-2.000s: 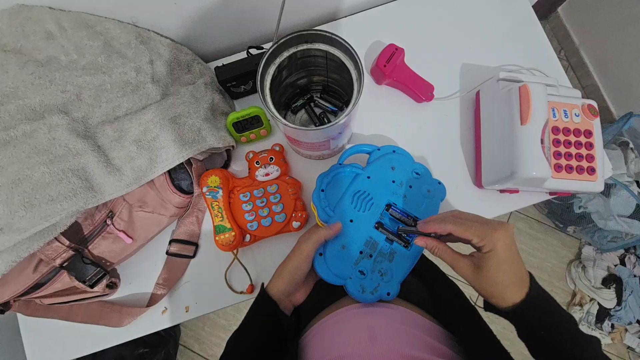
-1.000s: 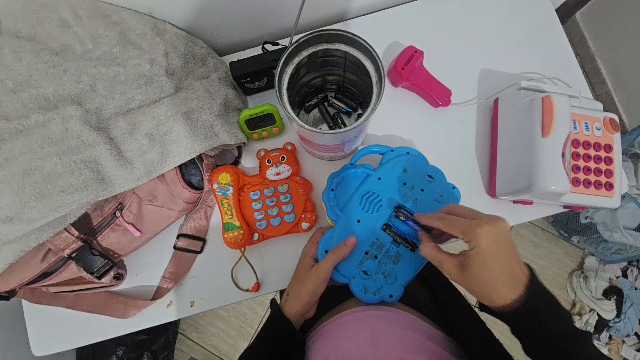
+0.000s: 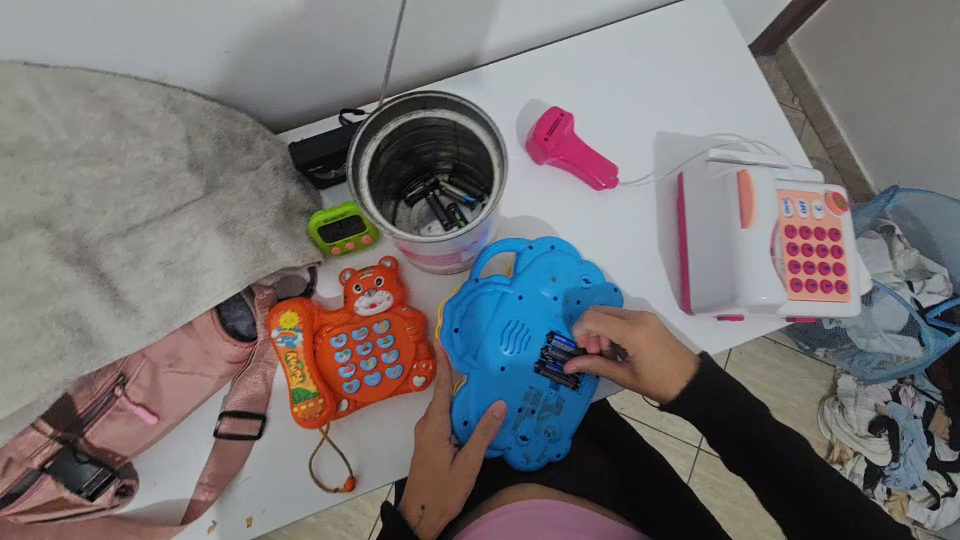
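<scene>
A blue plastic toy (image 3: pixel 487 322) lies back side up at the table's front edge, with its battery compartment uncovered. Several dark batteries (image 3: pixel 556 369) sit side by side in that compartment. My left hand (image 3: pixel 450 442) grips the toy's lower left edge, thumb on its back and fingers beneath. The fingertips of my right hand (image 3: pixel 626 349) are at the batteries' right ends; whether they pinch one cannot be told. Beyond the toy stands a metal can (image 3: pixel 487 161) holding several loose batteries (image 3: pixel 442 206). An orange tiger toy telephone (image 3: pixel 364 337) rests left of the blue toy.
A green digital timer (image 3: pixel 343 229) and a black case (image 3: pixel 322 156) are left of the can. A pink toy scanner (image 3: pixel 570 150) is corded to a toy cash register (image 3: pixel 750 247) at right. A grey towel (image 3: pixel 150 225) and pink bag (image 3: pixel 172 352) cover the left side. Clothes (image 3: pixel 892 442) lie on the floor.
My right hand has stayed at the battery compartment, its fingers now lower against the batteries. A battery seen in its fingers earlier no longer shows there. My left hand still holds the toy.
</scene>
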